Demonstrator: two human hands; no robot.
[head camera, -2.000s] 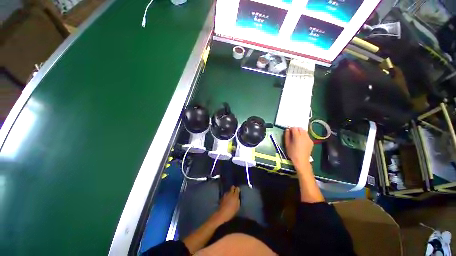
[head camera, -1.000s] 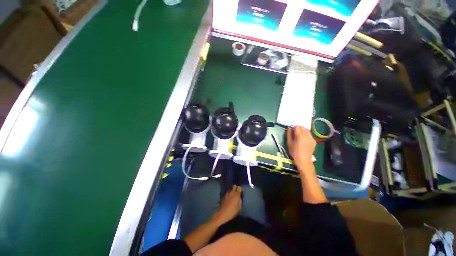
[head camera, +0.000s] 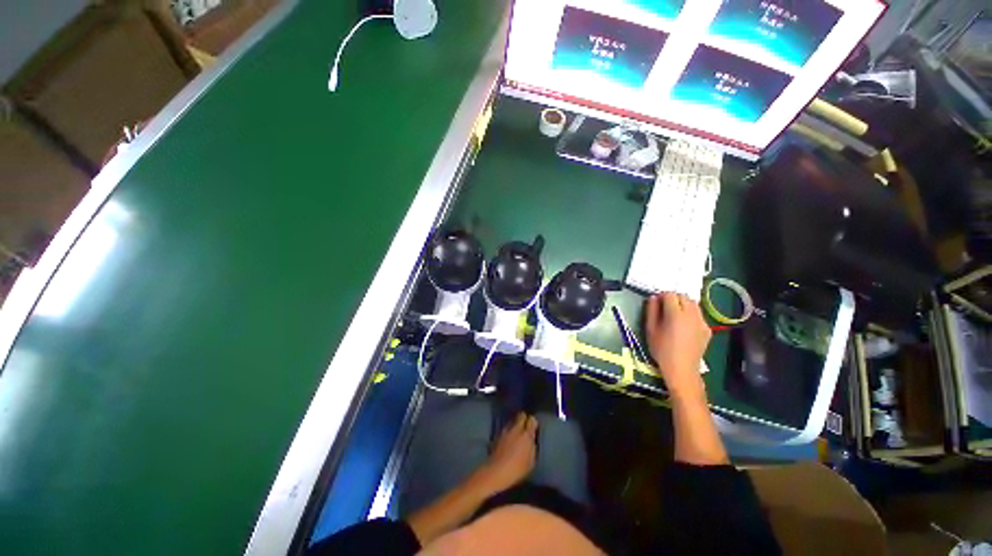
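Observation:
Three dome cameras with black balls and white bodies stand side by side at the bench's front edge: left (head camera: 455, 262), middle (head camera: 515, 276), right (head camera: 572, 297). Thin white pigtail cables (head camera: 428, 369) hang from them below the edge. My right hand (head camera: 677, 335) rests palm down on the bench, its fingertips at the near end of the white keyboard (head camera: 677, 223). What is under the palm is hidden. My left hand (head camera: 515, 447) is low over my lap, below the cameras, touching none of them; its fingers are partly hidden against something dark.
The monitor (head camera: 674, 92) shows blue-black picture tiles. A dark pointed tool (head camera: 630, 335), a yellow-green tape roll (head camera: 727, 302) and a black mouse (head camera: 754, 356) lie near my right hand. The green conveyor (head camera: 228, 239) runs at left with a white device (head camera: 414, 16). A brown carton (head camera: 810, 505) is at lower right.
The head view has shifted, so the whole scene sits further right and lower. More of the white device on the conveyor shows. Both hands stay in nearly the same places.

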